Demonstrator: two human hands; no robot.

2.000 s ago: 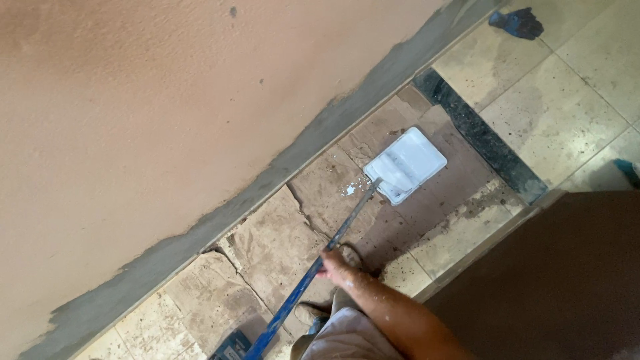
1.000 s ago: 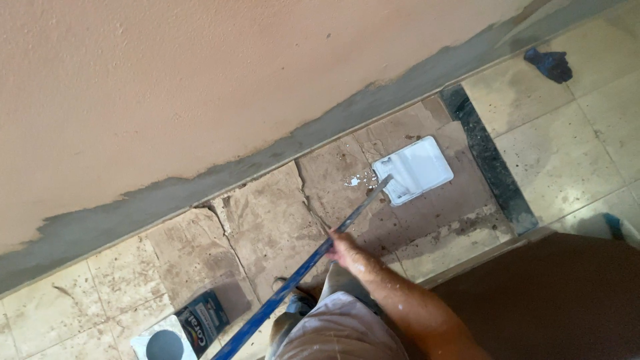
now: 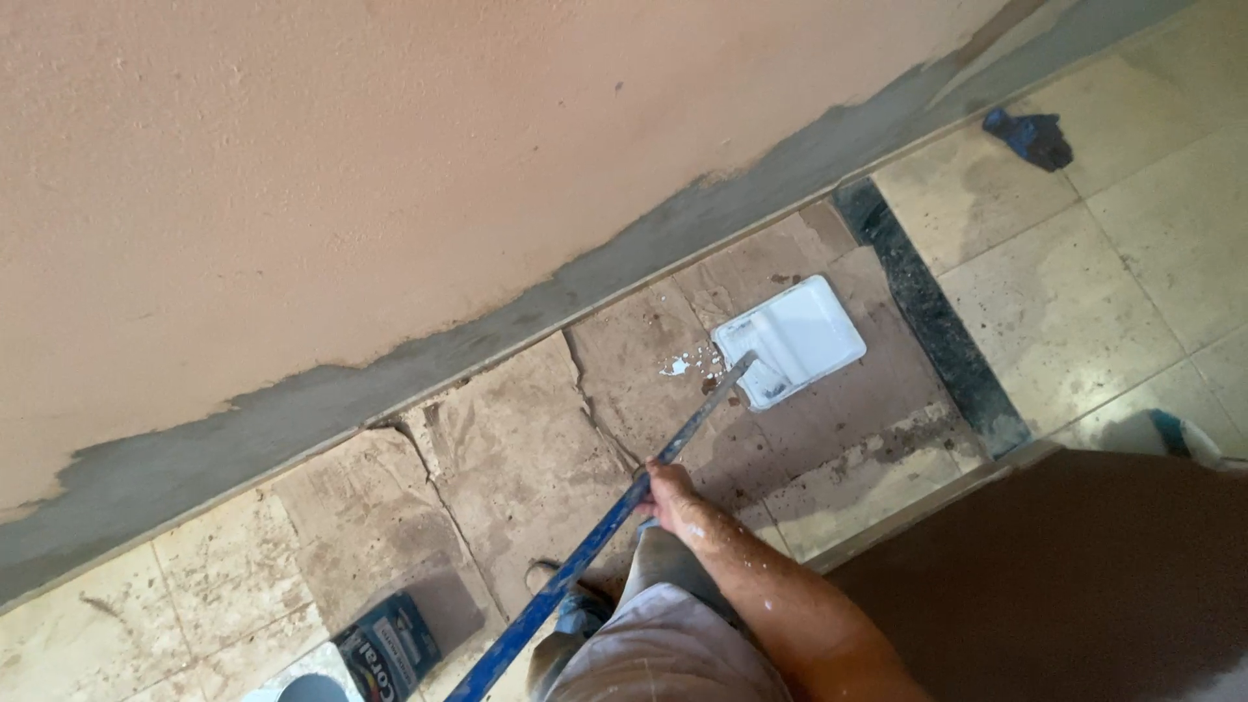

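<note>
My right hand (image 3: 668, 494) is closed around a long blue extension pole (image 3: 556, 590), its forearm speckled with white paint. The pole slants up to the right, its grey upper end reaching a white paint tray (image 3: 824, 331). At that end a paint roller (image 3: 777, 341), coated white, lies in the tray across its width. White paint splashes (image 3: 678, 366) mark the floor covering just left of the tray. My left hand is out of the frame; the pole's lower part leaves at the bottom edge.
Stained cardboard sheets (image 3: 517, 448) cover floor tiles along a peach wall (image 3: 341, 175) with a grey lower band. A Coral paint container (image 3: 385, 648) stands bottom left. A dark blue work glove (image 3: 1031, 139) lies upper right, beyond a dark stone strip (image 3: 926, 302). A brown surface (image 3: 1043, 575) fills the lower right.
The view has shifted, bringing the paint container further into sight than two seconds ago. The roller stays in the tray, and my right hand stays on the pole.
</note>
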